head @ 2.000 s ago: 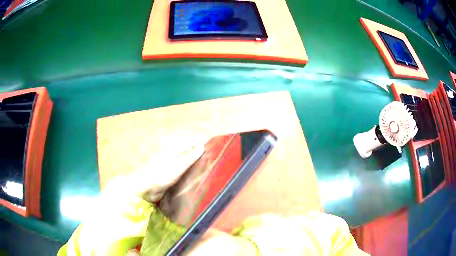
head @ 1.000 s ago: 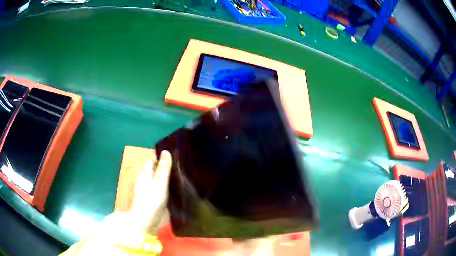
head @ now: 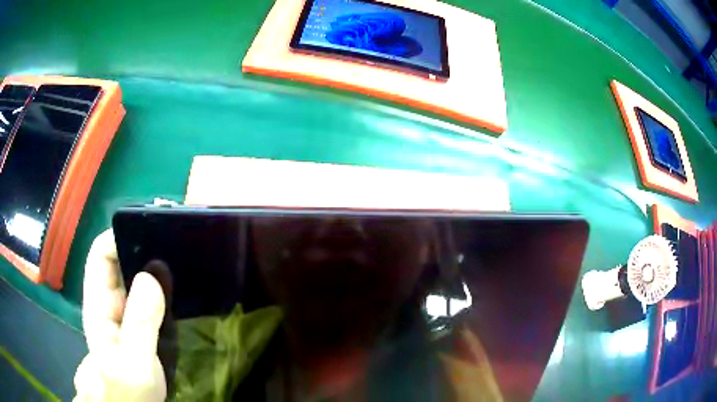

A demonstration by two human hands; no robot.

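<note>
A dark tablet (head: 354,306) fills the lower middle, tilted up with its glossy black screen towards me. The screen reflects a person and yellow-green cloth. My left hand (head: 130,322) grips the tablet's left edge, thumb on the front, fingers behind. My right hand is not visible; the tablet or the picture's lower edge may hide it. A pale-looking foam pad (head: 346,182) lies on the green bench behind the tablet, mostly covered by it.
A lit tablet (head: 373,33) lies on an orange foam pad (head: 472,86) beyond; another lit tablet (head: 660,143) lies on a pad at right. Foam tray stacks with dark tablets stand at left (head: 82,188) and right (head: 696,322). A white fan (head: 649,271) stands at right.
The tablet has turned from edge-on, through a slant, to a wide level pose with its black screen facing me. My left hand stays on its left side. The view has shifted.
</note>
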